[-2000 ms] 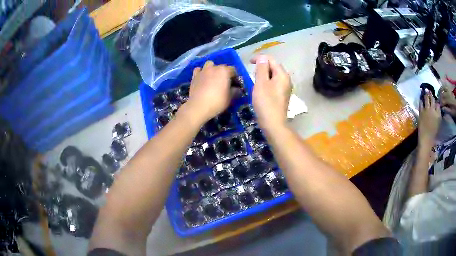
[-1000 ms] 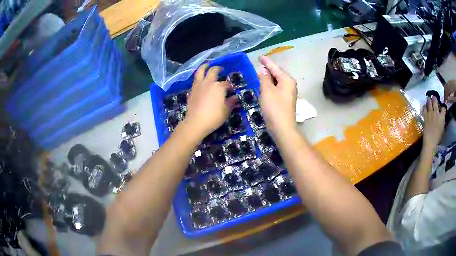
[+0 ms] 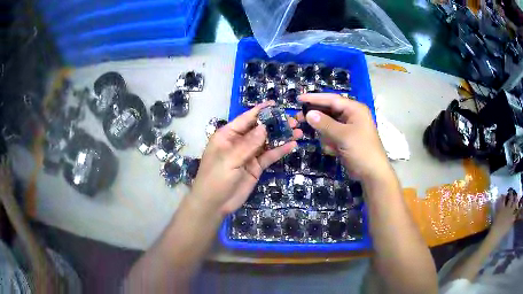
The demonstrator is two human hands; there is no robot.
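Note:
My left hand (image 3: pixel 232 155) holds a camera module (image 3: pixel 275 125) between its fingertips above the middle of the blue tray. My right hand (image 3: pixel 350 132) is just right of it, with a small black part (image 3: pixel 311 108) pinched between thumb and index finger. The part and the module look close together, but I cannot tell whether they touch. The blue tray (image 3: pixel 298 246) holds rows of camera modules with round black lenses. My hands hide part of its middle rows.
Loose modules (image 3: pixel 178 103) and round black housings (image 3: pixel 125 120) lie at left. A clear bag (image 3: pixel 367 31) with dark contents lies beyond the tray. Blue trays (image 3: pixel 126 28) stand far left. White cloth (image 3: pixel 393 140) and black housings (image 3: pixel 459 135) are at right. Other people's arms show at both sides.
The view has turned left. My hands have drawn back from the tray's far rows and come together over its middle. My left hand now holds a module up.

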